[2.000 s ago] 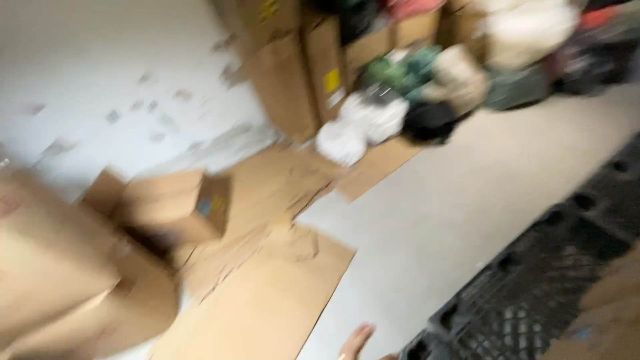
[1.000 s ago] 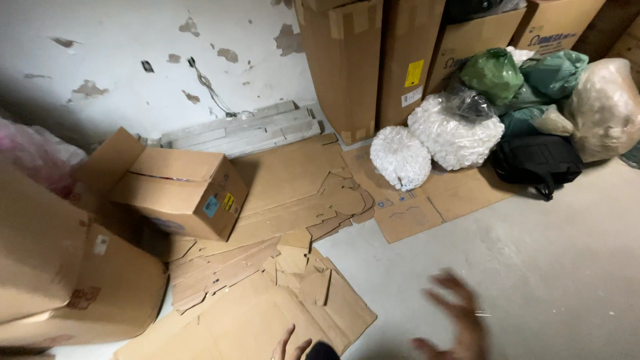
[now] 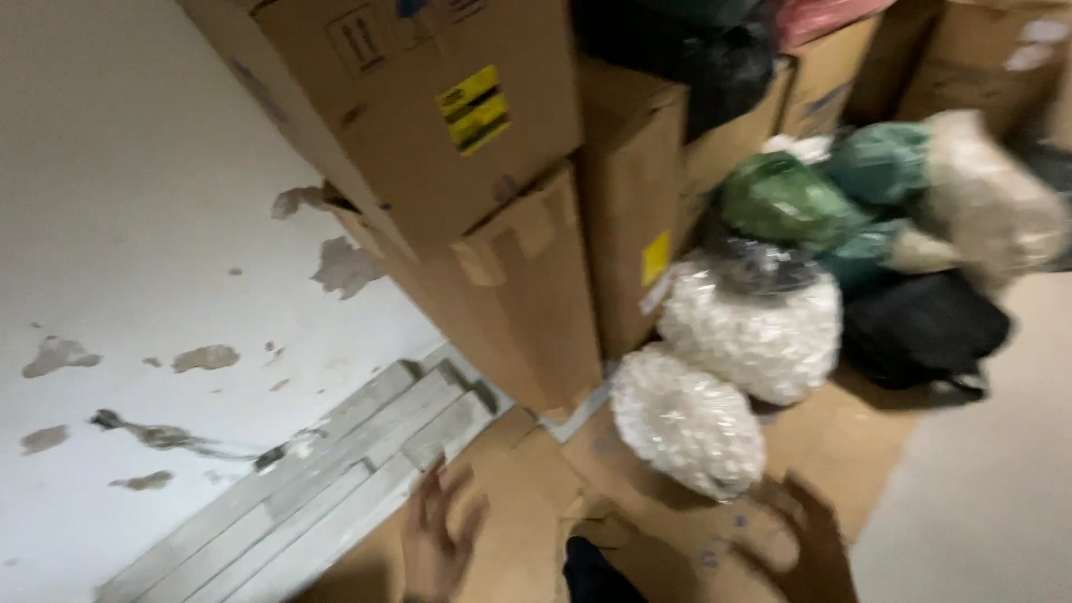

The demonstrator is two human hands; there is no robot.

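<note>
My left hand (image 3: 440,532) hangs with fingers apart over the flattened cardboard (image 3: 511,486), holding nothing. Fingers spread and blurred, my right hand (image 3: 796,540) is just below a clear bag of white filling (image 3: 691,423); whether they touch is not clear. Behind that bag sits a larger bag of white filling (image 3: 758,327) with a dark top. A black bag (image 3: 925,331) with a strap lies to its right. The tip of a dark shoe (image 3: 595,574) shows between my hands.
Tall cardboard boxes (image 3: 519,310) stand against the stained white wall (image 3: 167,209). Grey planks or slabs (image 3: 335,486) lie along the wall's foot. Green plastic bags (image 3: 787,201) and a beige bag (image 3: 992,201) are piled at the right, near the bare grey floor (image 3: 997,502).
The view has moved nearer to the tall boxes and white bags, and the open box at the left is out of view. Both hands show more fully, fingers still apart.
</note>
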